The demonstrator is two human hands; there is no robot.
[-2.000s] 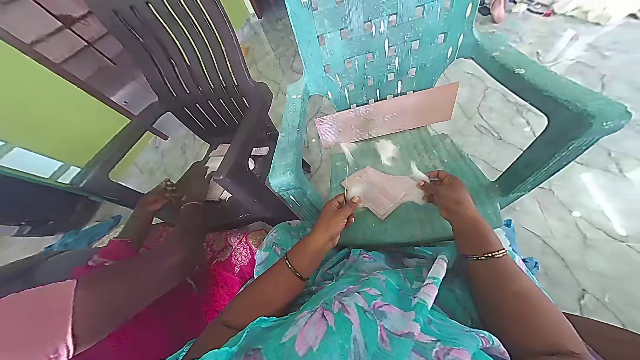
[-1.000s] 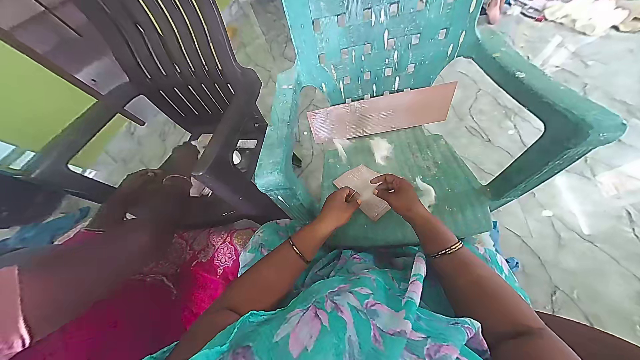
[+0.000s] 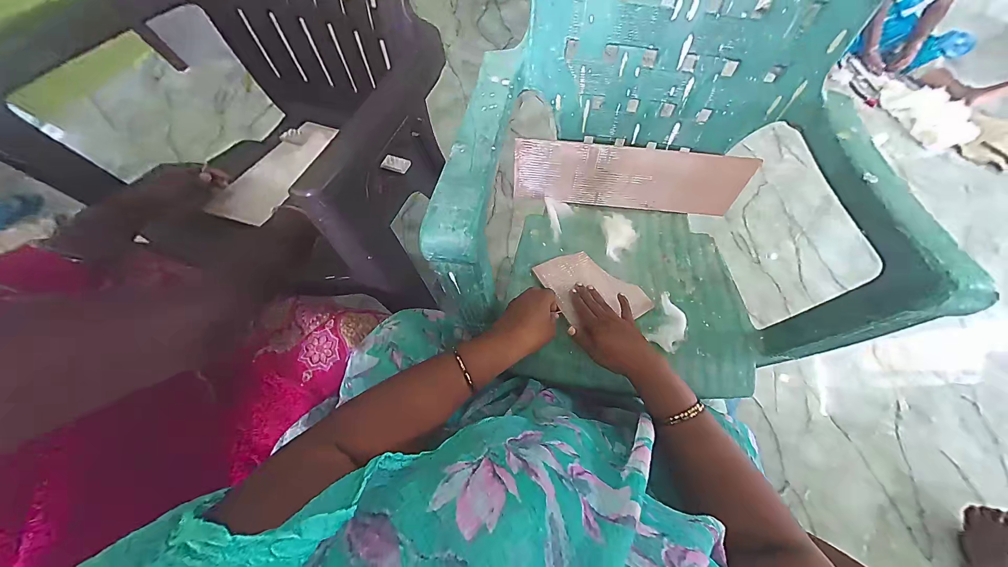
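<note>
A small pinkish-tan flat piece [image 3: 587,272], perhaps a tile or board, lies on the seat of the green plastic chair [image 3: 709,354]. My right hand [image 3: 610,331] rests flat on it with the fingers spread. Fingers curled, my left hand [image 3: 531,319] is at its left edge; whether it grips the edge is unclear. White cotton-like tufts lie behind the piece [image 3: 620,235] and to the right of my right hand [image 3: 669,323]. A longer pinkish board [image 3: 630,177] leans at the chair's backrest.
The chair's armrests [image 3: 457,213] flank the seat. At left, a co-worker's hand [image 3: 181,185] is by a pale flat board [image 3: 276,173] on a dark plastic chair [image 3: 354,157]. Another person [image 3: 906,39] sits at the far right beside white material [image 3: 921,110]. A foot [image 3: 984,535] shows at lower right.
Both my hands held the small piece by its edges earlier; now my right hand lies flat on it. The co-worker's pale board has come into clear view on the dark chair.
</note>
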